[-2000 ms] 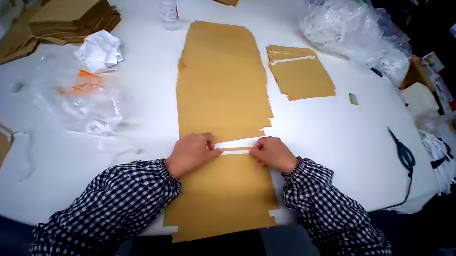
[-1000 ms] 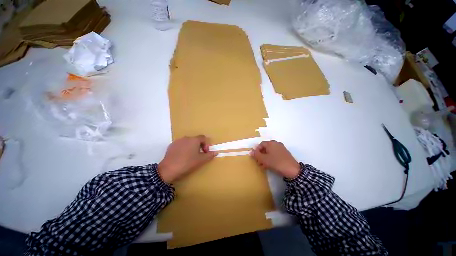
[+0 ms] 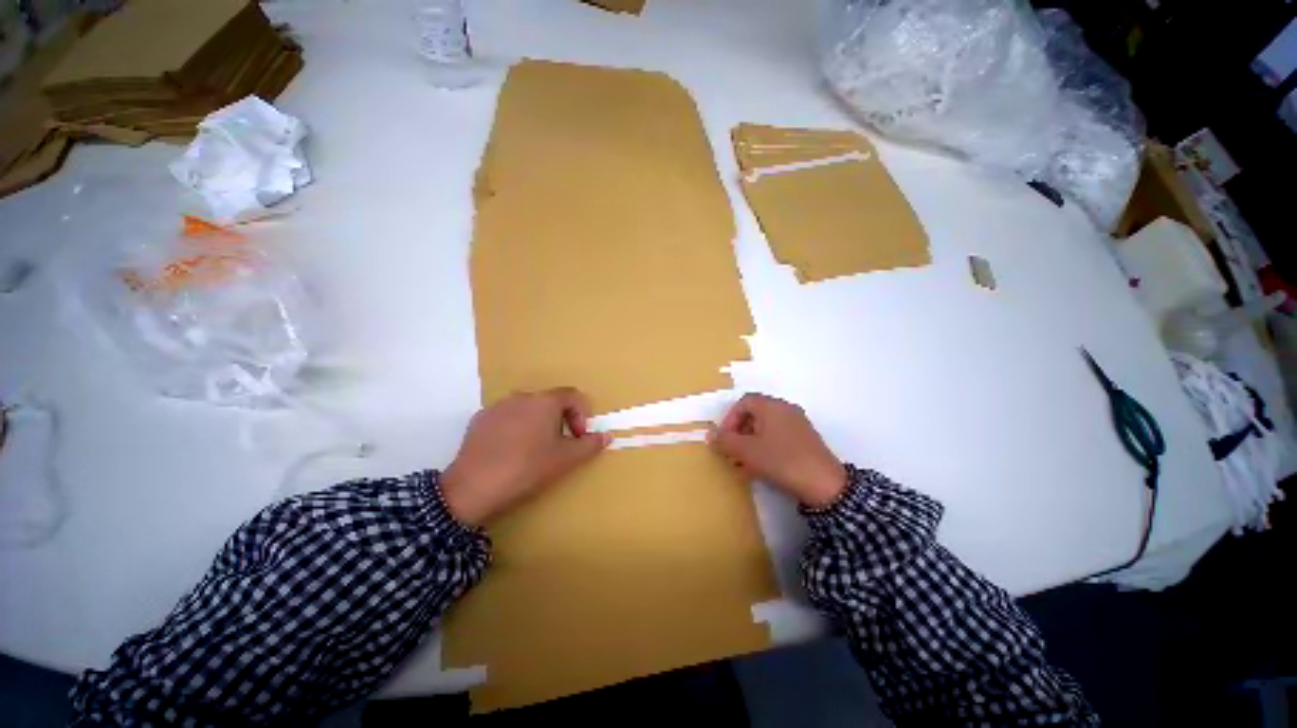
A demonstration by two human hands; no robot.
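Observation:
A flat tan panel (image 3: 612,555) lies in front of me, its near end reaching over the table's front edge. A narrow white strip (image 3: 659,440) runs along its far edge between my hands. My left hand (image 3: 519,448) pinches the strip's left end between thumb and fingers. My right hand (image 3: 775,444) pinches its right end. Both hands rest low over the panel's far edge. The fingertips hide the strip's ends. A long tan panel stack (image 3: 612,228) lies just beyond, with white tabletop showing between.
Panels with a strip attached (image 3: 839,213) lie right of the stack. Scissors (image 3: 1135,424) and a small offcut (image 3: 981,272) are at the right, large plastic bags (image 3: 939,71) at the far right. A strip bag (image 3: 214,320), crumpled paper (image 3: 245,157), folded tan pieces (image 3: 157,64) and a bottle (image 3: 442,31) are left and far.
The whole view has shifted, so the table's things sit slightly further left. My hands keep their grip on the strip and have hardly moved relative to the panel.

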